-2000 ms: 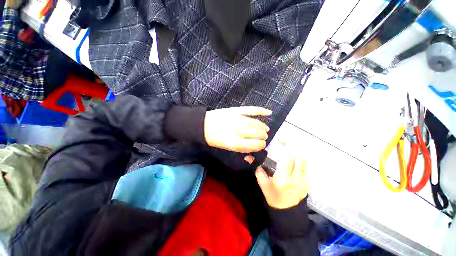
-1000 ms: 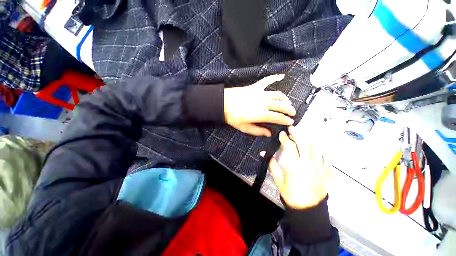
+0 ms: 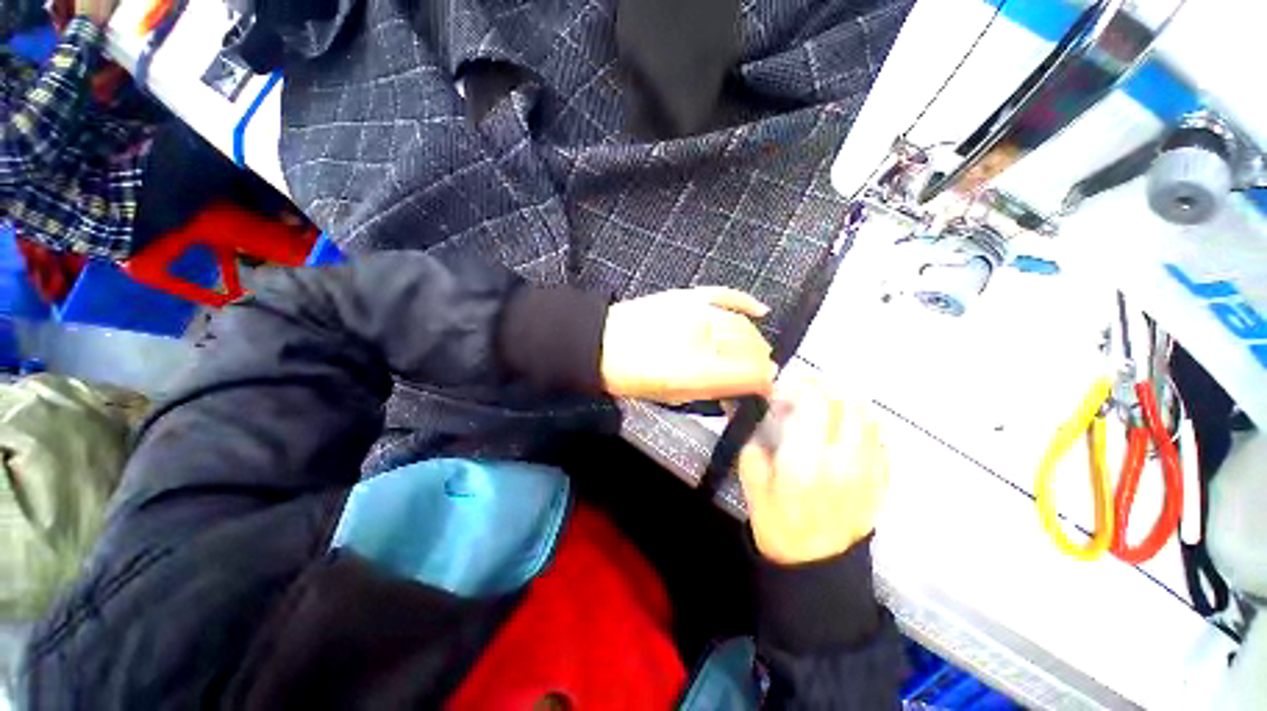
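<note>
The dark checked garment (image 3: pixel 667 208) lies spread over the white machine table, its right edge running up to the presser foot (image 3: pixel 903 188). My left hand (image 3: pixel 688 345) lies on the cloth near its front edge, fingertips at the garment's right edge. My right hand (image 3: pixel 813 472) is just right of it, fingers closed at the narrow black strip (image 3: pixel 736 438), which hangs over the table's front edge. The two hands' fingertips meet at the strip. What lies under the left fingers is hidden.
The white sewing machine (image 3: pixel 1056 84) stands at upper right. Scissors with yellow and red-orange handles (image 3: pixel 1112 472) lie right of my hands, beside a black looped cord (image 3: pixel 1203 576). A red stool (image 3: pixel 222 250), blue bins (image 3: pixel 125 299) and another person's hand (image 3: pixel 95 11) show at left.
My left hand has drawn back toward the table's front edge and now meets my right hand. The right hand has closed at the strip. The checked cloth has shifted and the view has tilted.
</note>
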